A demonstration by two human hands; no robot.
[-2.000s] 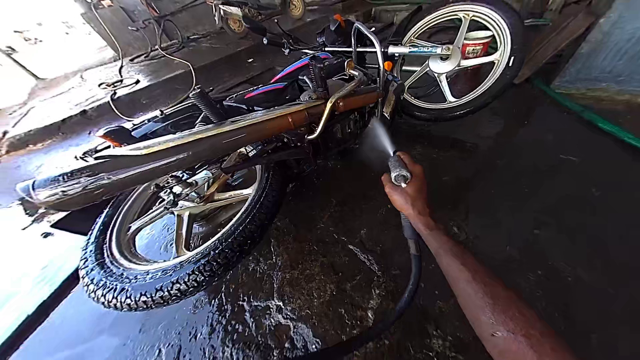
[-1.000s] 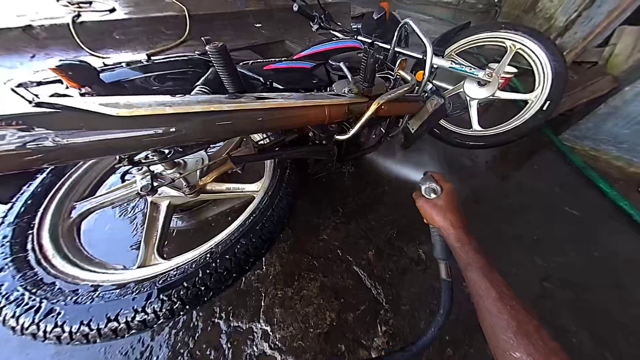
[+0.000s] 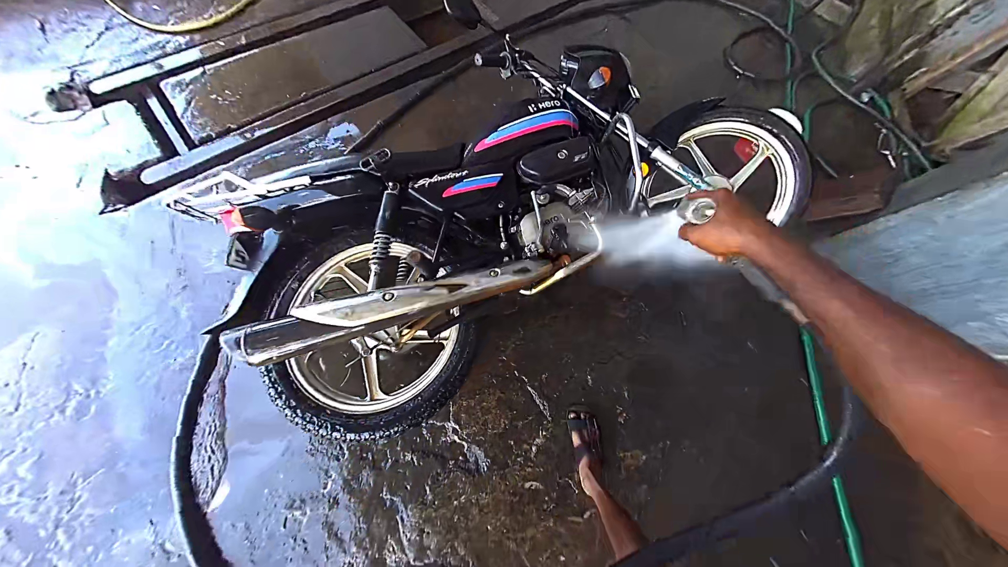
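My right hand [image 3: 728,228] is closed around a spray nozzle [image 3: 698,210] on a black hose [image 3: 756,508], at the right of the view. A white water spray [image 3: 642,240] leaves the nozzle leftward and reaches the engine [image 3: 551,228] and the bent metal guard in front of it. The black Hero motorcycle [image 3: 528,161] with blue and pink stripes stands leaning, wet, its front wheel [image 3: 776,177] just beyond my hand. Its chrome exhaust [image 3: 378,307] runs past the rear wheel [image 3: 370,394]. My left hand is out of view.
My sandalled foot [image 3: 584,433] is on the wet, dark concrete floor [image 3: 512,488]. A green hose [image 3: 819,402] runs beneath my arm. Dark metal rails [image 3: 260,118] lie behind the motorcycle. A grey slab [image 3: 929,252] is at the right, and tangled hoses [image 3: 827,71] lie at the back right.
The view has shifted and turned markedly; the whole motorcycle and my foot now show. The spray still runs from the nozzle in my right hand toward the engine area.
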